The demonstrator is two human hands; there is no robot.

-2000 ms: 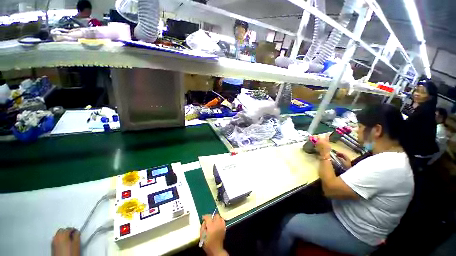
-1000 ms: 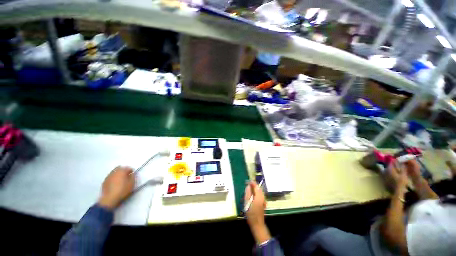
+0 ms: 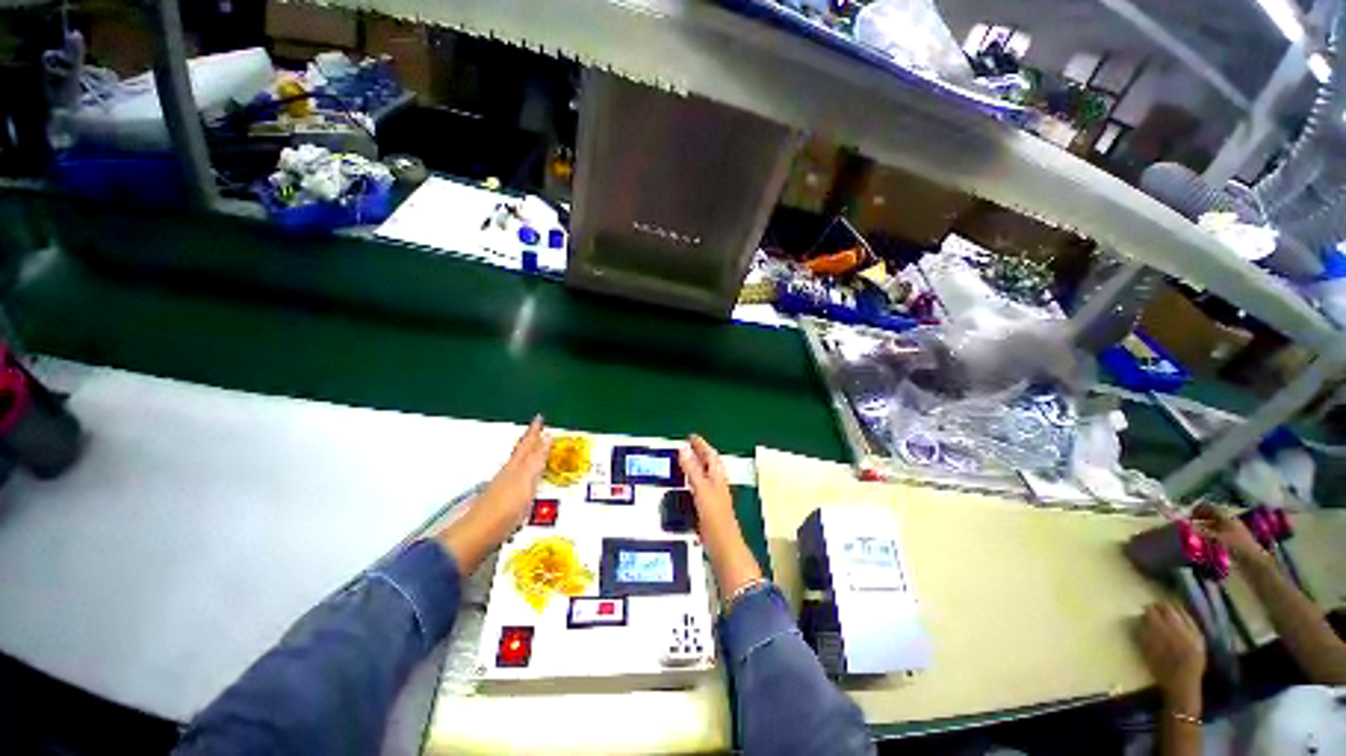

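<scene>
The white power meter test box [image 3: 576, 645] lies flat in front of me, with two lit blue displays, red switches and yellow flower-like patches. A black plug [image 3: 679, 511] stands at its right side. My left hand [image 3: 515, 480] lies along the box's upper left edge. My right hand [image 3: 710, 495] lies along its upper right edge, beside the plug. Both hands hold the box between them, with the fingers pointing away from me.
A second instrument [image 3: 874, 591] stands on the tan board [image 3: 1019, 620] at right. A coworker's hands [image 3: 1174, 650] are near pink-ended dryers [image 3: 1181, 550]. Another pink-ended dryer [image 3: 37, 421] is at far left. The green conveyor [image 3: 369, 332] and a plastic-covered tray [image 3: 960, 399] lie beyond.
My left hand has moved from the leads onto the box's left edge. My right hand has moved from beside the second instrument to the box's right edge; the thin light stick it held is gone from view.
</scene>
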